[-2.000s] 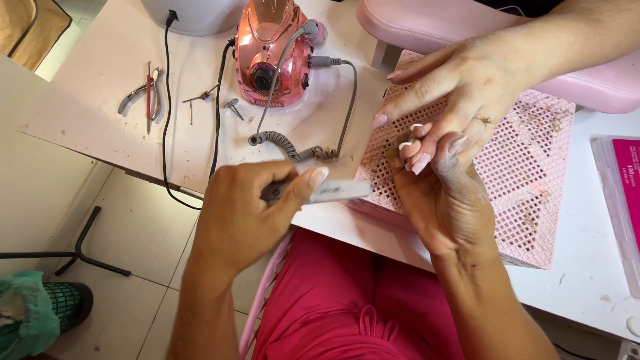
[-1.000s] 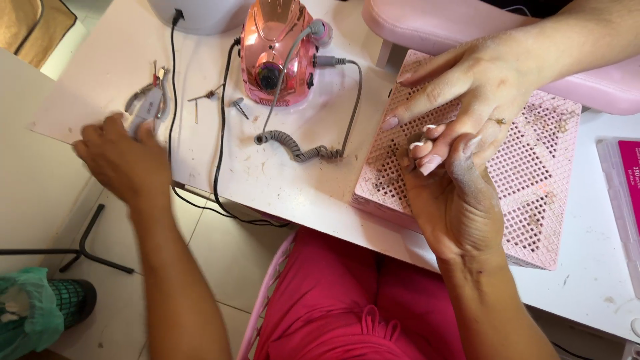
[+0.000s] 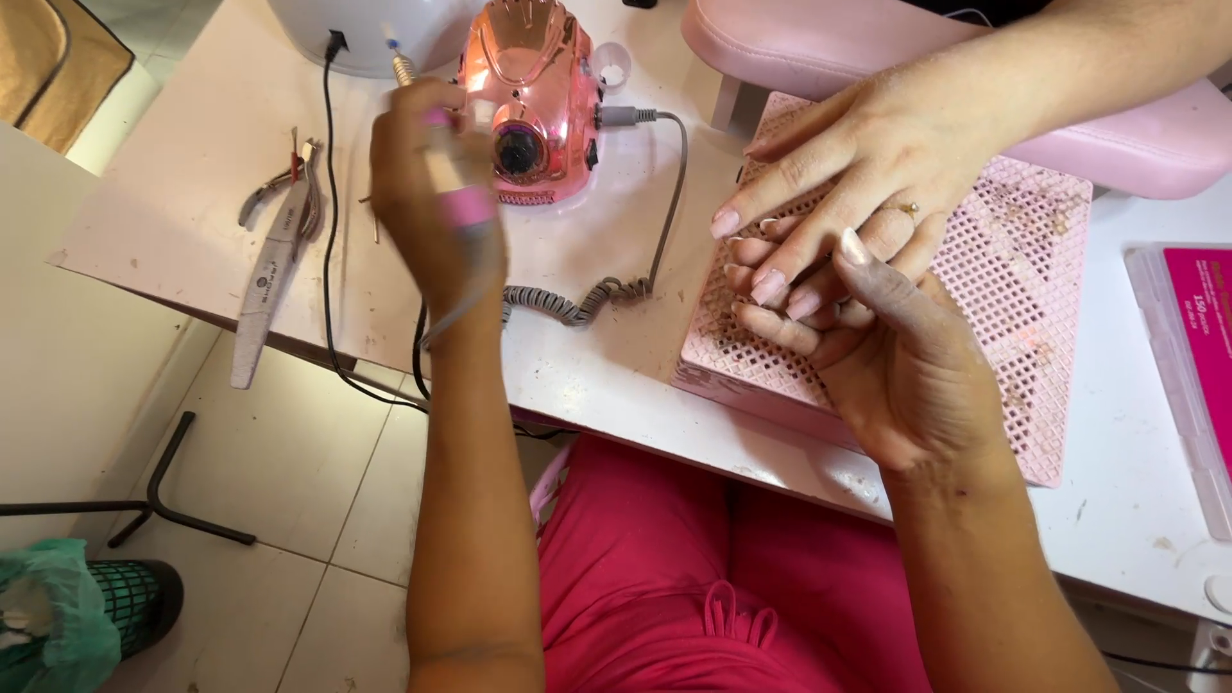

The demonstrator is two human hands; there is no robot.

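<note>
My left hand, slightly blurred, holds the nail drill handpiece, whose metal end and blue-tipped bit point up and away. It is just left of the pink metallic nail drill machine. My right hand, palm up with dusty fingertips, holds the fingers of another person's hand over a pink perforated dust collector. The other person's hand wears a ring. A grey nail file lies at the table's left edge, one end jutting past it, beside cuticle nippers.
Black cables and a coiled grey cord cross the white table. A pink padded armrest stands at the back, a white appliance at the back left. A plastic case lies at right; a waste bin stands on the floor.
My left hand has moved from the nippers to beside the drill machine and now holds the handpiece. The file it held two seconds ago lies at the table edge. My right hand still holds the other person's fingers.
</note>
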